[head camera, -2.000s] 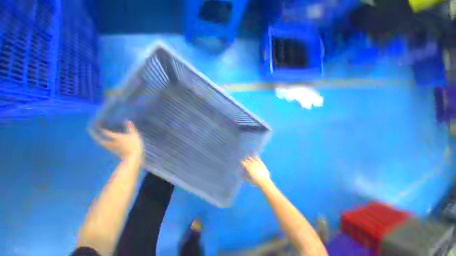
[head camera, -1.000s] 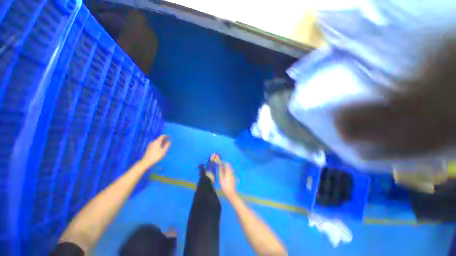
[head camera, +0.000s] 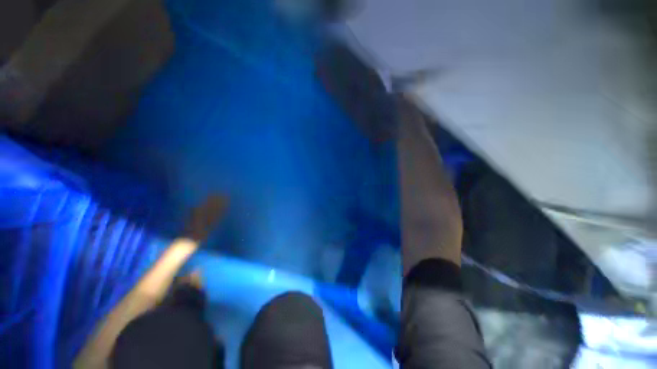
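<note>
The view is dark and blurred. My left hand is in shadow over the blue floor, right of the blue lattice crates; no held thing shows, and its finger pose is unclear. My right forearm reaches up along the edge of a large pale grey surface. My right hand is a blur at that edge, its fingers partly hidden, and I cannot tell if it holds anything. The blue crates stand at the left, their lattice sides smeared.
My dark-clothed knees are at the bottom. A brownish, blurred shape is at the upper left. The blue floor is shaded in the middle. A bright, unclear patch is at the lower right.
The grey crate held two seconds ago is out of view. The view has moved low, close to a pale surface. My right arm now reaches up; my left hand is in shadow.
</note>
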